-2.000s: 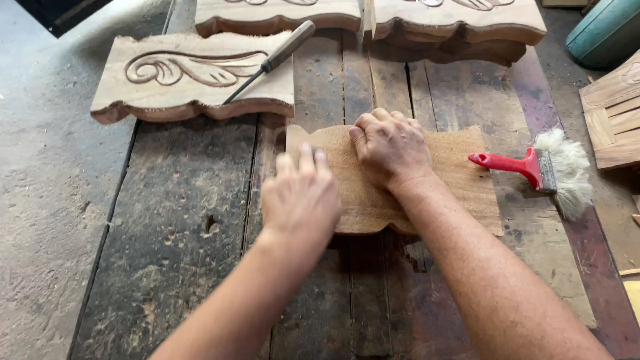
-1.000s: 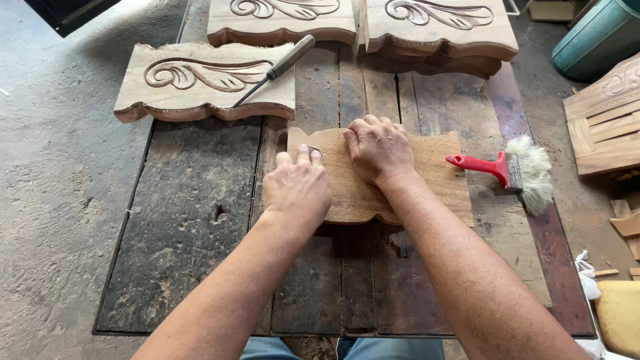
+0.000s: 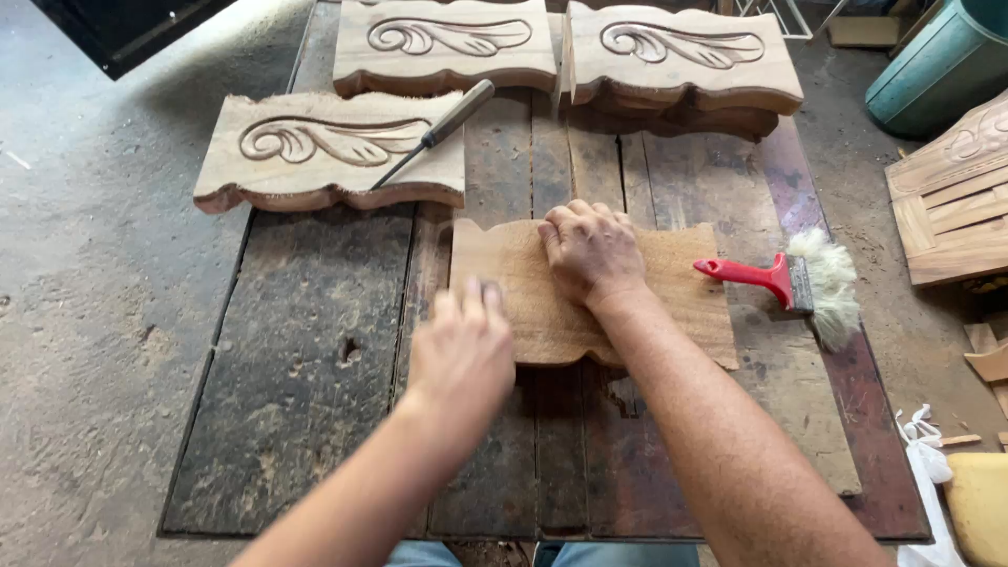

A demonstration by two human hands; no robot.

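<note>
A flat wooden board with scalloped edges (image 3: 677, 291) lies on the worn plank workbench (image 3: 315, 315). My right hand (image 3: 594, 248) rests on the board's middle, fingers curled over toward its far edge. Blurred by motion, my left hand (image 3: 465, 339) is at the board's left end with the fingers bent; a small dark thing shows at its fingertips, too unclear to name. Right of the board lies a brush with a red handle (image 3: 744, 273) and pale bristles. Beyond my left hand, a thin-shafted tool with a grey handle (image 3: 461, 114) leans across a carved wooden panel (image 3: 339, 150).
Two more carved panels (image 3: 445, 43) (image 3: 685, 55) lie along the bench's far side, the right one on top of another piece. On the floor at right are a green bin (image 3: 937, 71), a carved slatted wooden piece (image 3: 957, 197), wood scraps and a yellow container (image 3: 976, 496).
My left hand has shifted slightly toward me along the board's left end. My right hand stays on the board, and the brush and carved panels keep their places on the bench.
</note>
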